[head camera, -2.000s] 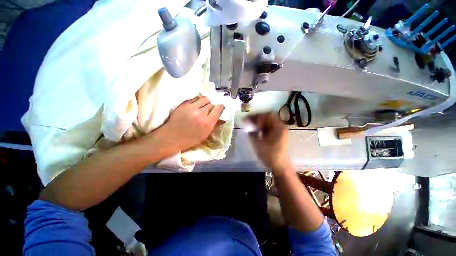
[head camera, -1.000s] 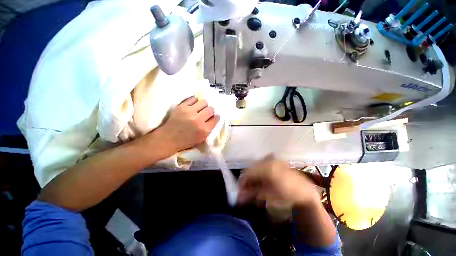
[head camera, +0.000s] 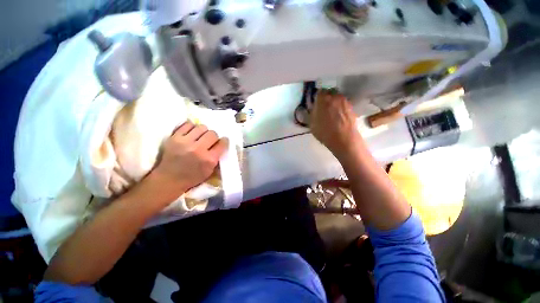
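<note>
The cream fabric lies bunched left of the needle and hangs over the table's front edge. My left hand rests on it with curled fingers, holding it near the presser foot and needle. A white tape runs down the fabric's right edge, just right of my left hand, to the table edge. My right hand is under the machine arm, its fingers closed over the black scissors. It hides one handle loop; the other loop shows left of my fingers.
The pale sewing machine arm spans above my right hand. A grey lamp hangs at the left. A wooden-handled tool and a parts tray lie to the right. A yellow stool stands below the table edge.
My right hand has let go of the white tape and moved up from below the table edge to the scissors. My left hand stays on the fabric. The view has shifted and tilted.
</note>
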